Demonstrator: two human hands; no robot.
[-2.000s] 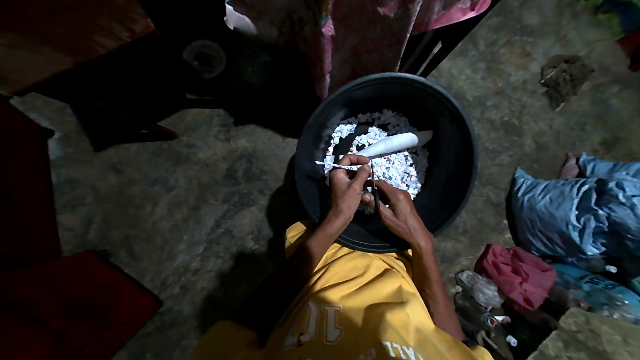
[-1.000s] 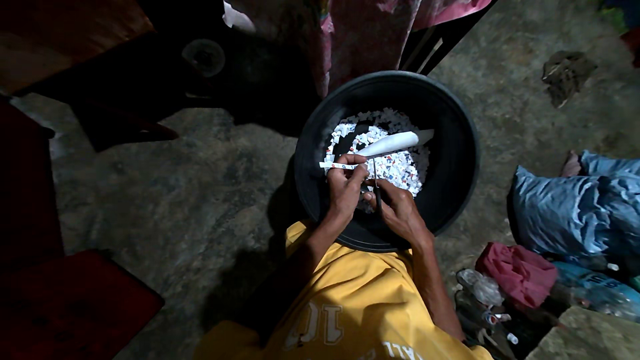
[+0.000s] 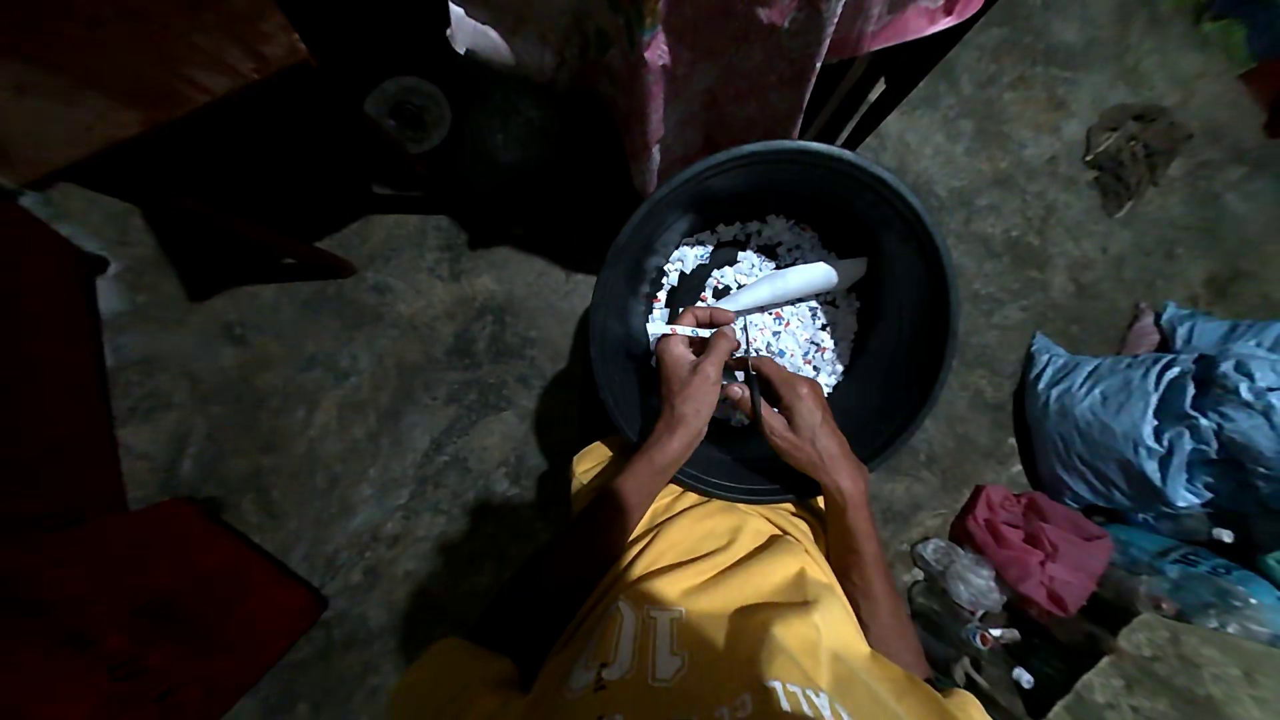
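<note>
Over a round black plastic tub [image 3: 925, 330], my left hand [image 3: 697, 365] pinches a narrow printed paper strip [image 3: 680, 330], whose free end sticks out to the left. Close on its right, my right hand [image 3: 790, 410] grips a pair of scissors [image 3: 753, 385] with the blades pointing away from me, by the strip's right end. Many small cut paper pieces [image 3: 800, 340] lie in the tub. A white, tapered object [image 3: 790, 285], perhaps rolled paper or plastic, rests on them just beyond my fingers. My fingers hide part of the strip and scissors.
A table with a pink patterned cloth [image 3: 735, 80] stands beyond the tub. On the right are blue filled sacks [image 3: 1120, 425], a red bag [image 3: 1035, 545] and clear plastic items [image 3: 960, 575]. A crumpled cloth [image 3: 1130, 150] lies on the floor at upper right.
Both hands stay over the tub with the strip and scissors. The strip's free end sits at a slightly different angle than two seconds ago.
</note>
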